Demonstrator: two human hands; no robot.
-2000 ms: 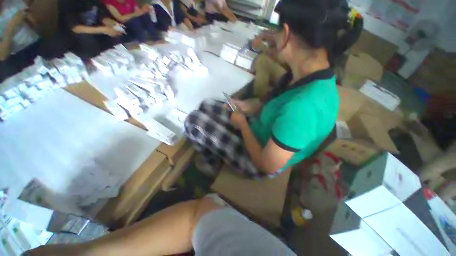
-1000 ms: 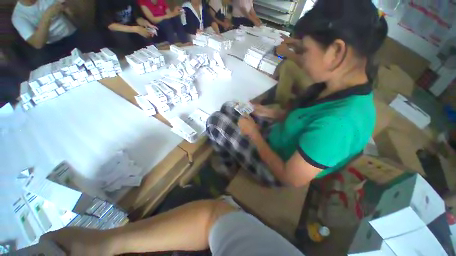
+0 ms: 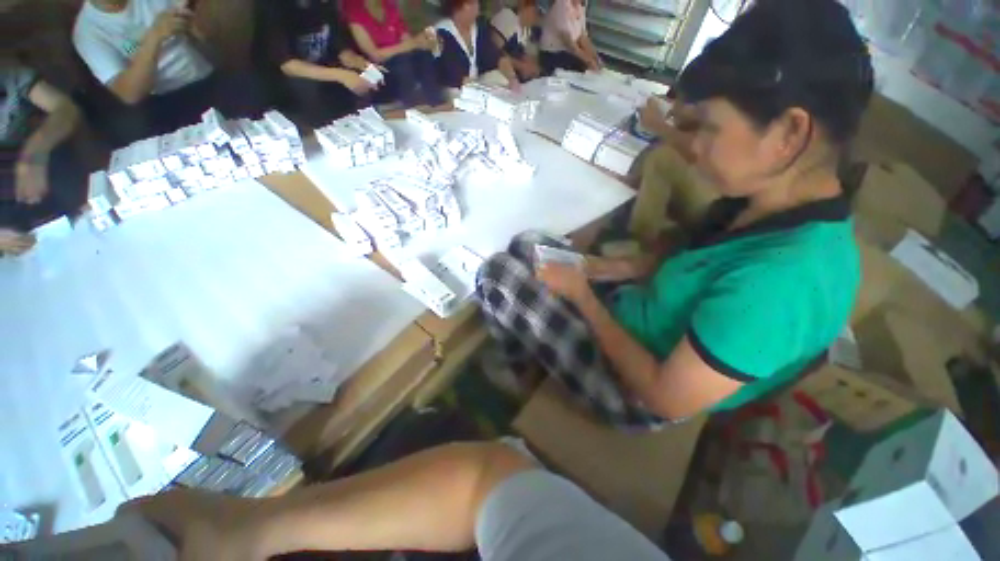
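My right forearm crosses the bottom of the view, and my right hand (image 3: 181, 528) is at the lower left, dark, blurred and cut off by the edge. A greyish flat shape lies at its fingers; I cannot tell if it is held. My left hand is not in view. Just beyond the hand, flat carton blanks (image 3: 101, 449) with green-grey pictures lie loosely overlapping. Beside them is a packed row of cartons (image 3: 243, 458), edges up. Small white paper pieces (image 3: 287, 373) lie on the white table covering (image 3: 208, 274).
Stacked white cartons (image 3: 186, 162) stand at the far left, a loose heap (image 3: 400, 208) on the adjoining table. A person in green (image 3: 768, 296) sits at right holding a small carton (image 3: 557, 256). Other people sit along the far side. A large printed white box (image 3: 916, 499) is at lower right.
The view has swung left, so the tables and the seated person shift rightward in the picture. Another person's arms now show at the far left. My right arm stays stretched out to the lower left.
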